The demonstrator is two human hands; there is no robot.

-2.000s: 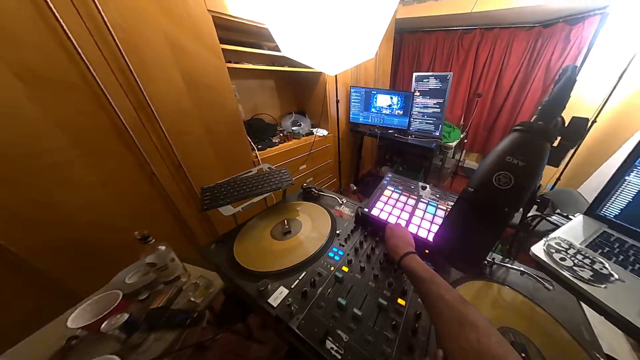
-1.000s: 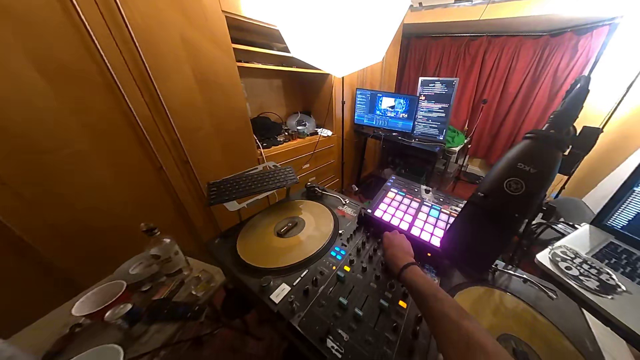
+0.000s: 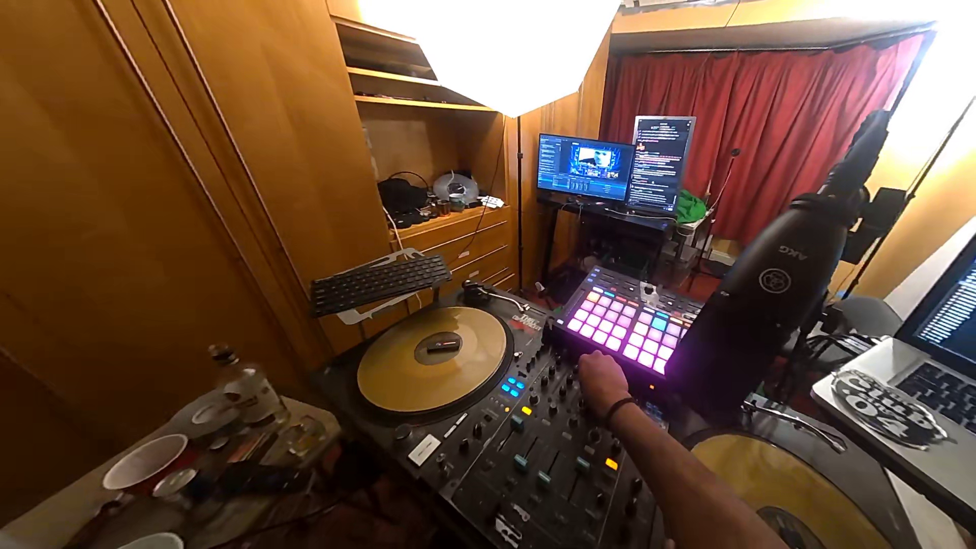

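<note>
My right hand [image 3: 604, 379] reaches in from the lower right, a dark band at its wrist. It rests at the upper knobs of a black DJ mixer [image 3: 560, 450], just below a controller [image 3: 629, 329] with lit pink pads. The fingers are curled and their tips are hidden, so their grip on a knob cannot be made out. Left of the mixer is a turntable with a gold record [image 3: 396, 374], a small dark object lying across its centre. Another gold record [image 3: 762, 473] lies partly behind my forearm. My left hand is out of view.
A black covered AKG microphone [image 3: 770, 282] hangs over the controller's right side. A keyboard [image 3: 381, 284] stands behind the left turntable. At lower left, a table holds a glass bottle [image 3: 252, 393] and a red cup [image 3: 145, 463]. A laptop [image 3: 945, 389] sits at right.
The small dark object at the left record's centre has changed its angle, so that record has turned. My right hand stays by the mixer's upper knobs.
</note>
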